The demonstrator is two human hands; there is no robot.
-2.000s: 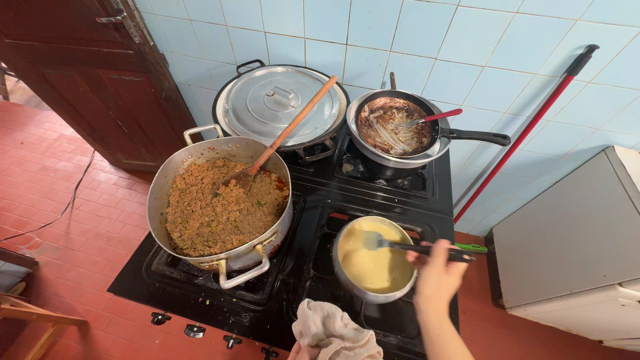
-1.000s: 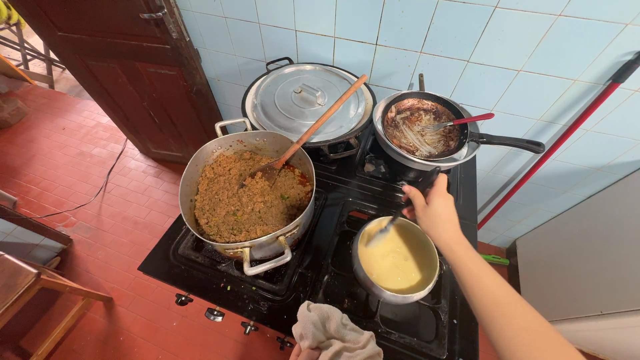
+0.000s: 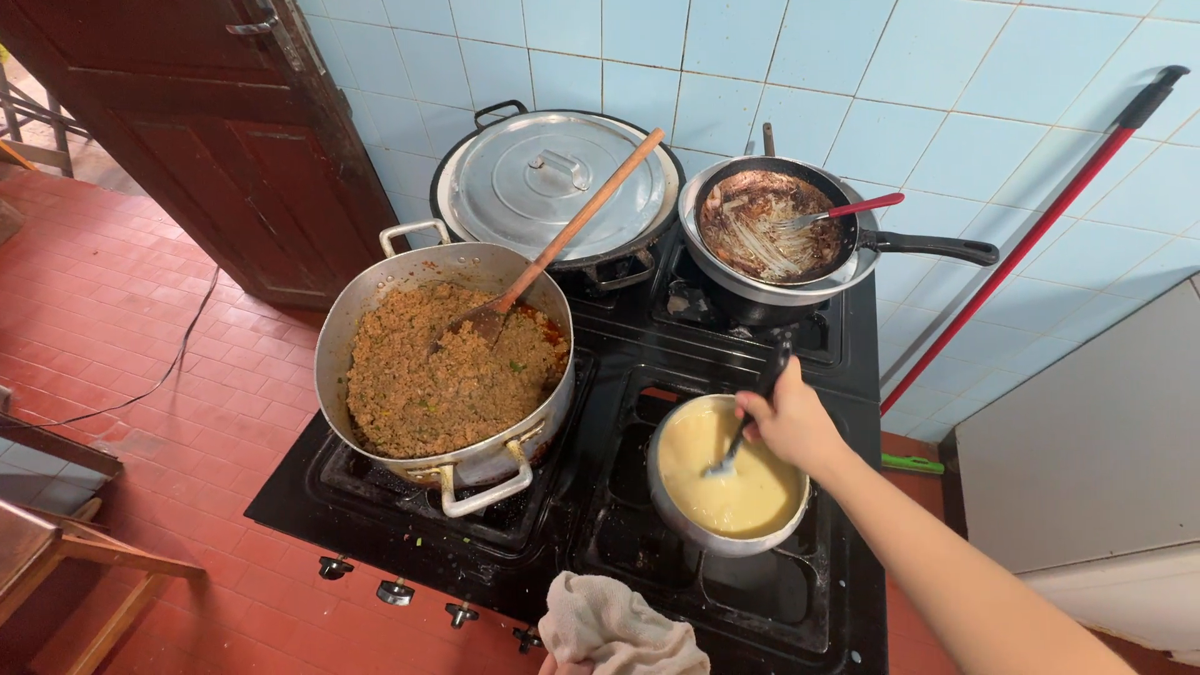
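Observation:
My right hand point(image 3: 787, 419) grips the black handle of a spatula point(image 3: 767, 380), whose pale grey head dips into a creamy yellow mixture point(image 3: 727, 483) in a small metal pot point(image 3: 673, 511) on the front right burner. At the bottom edge, my left hand point(image 3: 567, 666) holds a bunched beige cloth point(image 3: 614, 628); only a few fingers show. Left of the small pot stands a large aluminium pot point(image 3: 328, 375) of cooked ground meat point(image 3: 431, 375), with a wooden spoon point(image 3: 581, 220) leaning in it.
On the black stove point(image 3: 600, 366), a lidded pot point(image 3: 553, 187) stands at the back left. At the back right, a frying pan point(image 3: 769, 225) with a red-handled fork point(image 3: 844, 210) rests on a metal pan. A red-handled pole point(image 3: 1017, 262) leans on the tiles beside a white appliance point(image 3: 1087, 431).
Over the last two seconds the spatula has moved about in the yellow mixture, its handle swinging from pointing right to standing more upright. The left hand has kept the cloth near the stove's front.

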